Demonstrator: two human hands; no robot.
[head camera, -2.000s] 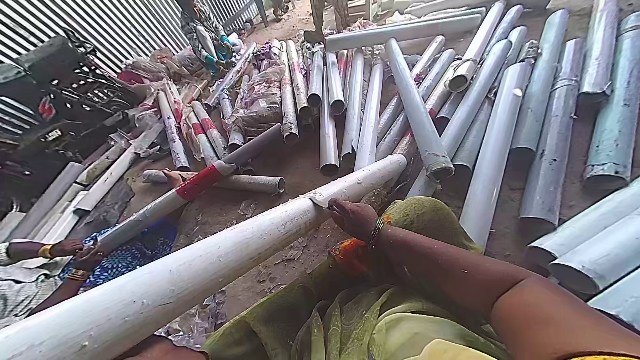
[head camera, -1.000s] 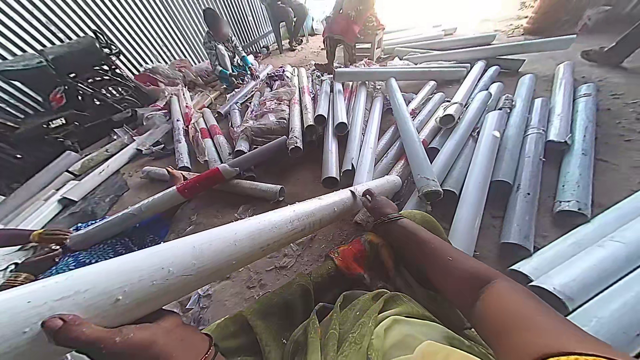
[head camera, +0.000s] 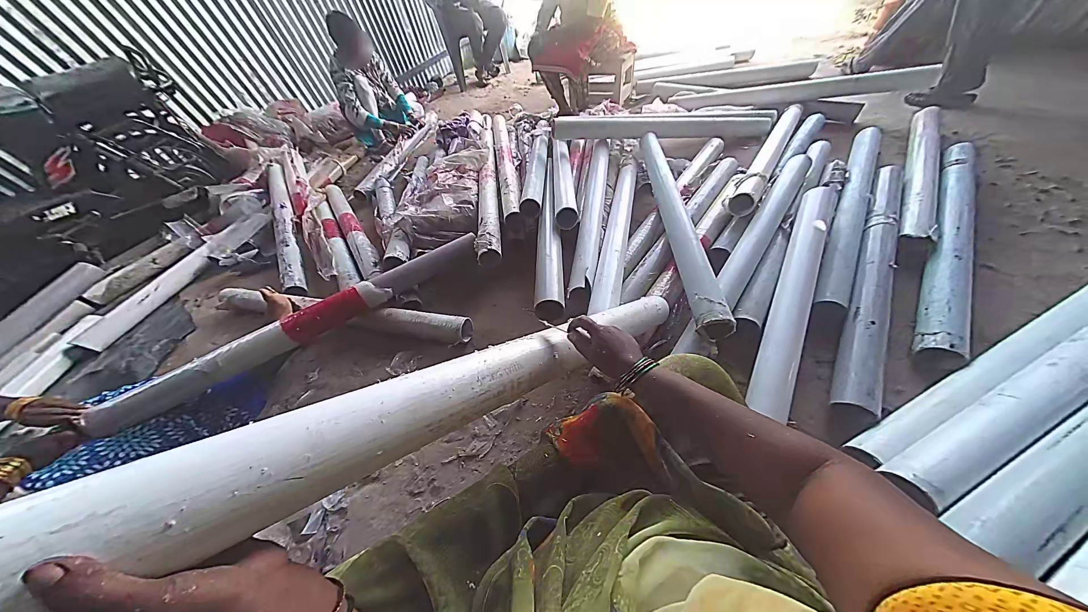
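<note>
A long white plastic pipe (head camera: 340, 442) lies slantwise across my lap, its near end running out of view at the left edge. My left hand (head camera: 187, 582) holds it from below near the bottom left, with the thumb on its side; the other fingers are hidden under the pipe. Close to the far end, my right hand (head camera: 605, 344) rests against the pipe with its fingers bent at the surface. Whether something small is between those fingers cannot be told. Faint printing and small specks show on the pipe. Green patterned cloth (head camera: 595, 552) covers my lap.
A co-worker's hand (head camera: 47, 412) at left holds a grey pipe with a red band (head camera: 327, 314). Many grey pipes (head camera: 790, 297) lie on the ground ahead and right. Plastic-wrapped pipes (head camera: 442, 195) lie farther off, near a seated person (head camera: 365, 93). Black metal objects (head camera: 93, 153) stand at left.
Two seconds ago my right hand was at a whitish flake or piece on the pipe; that piece no longer shows. My left hand has come into fuller view on the pipe. The view has tilted up.
</note>
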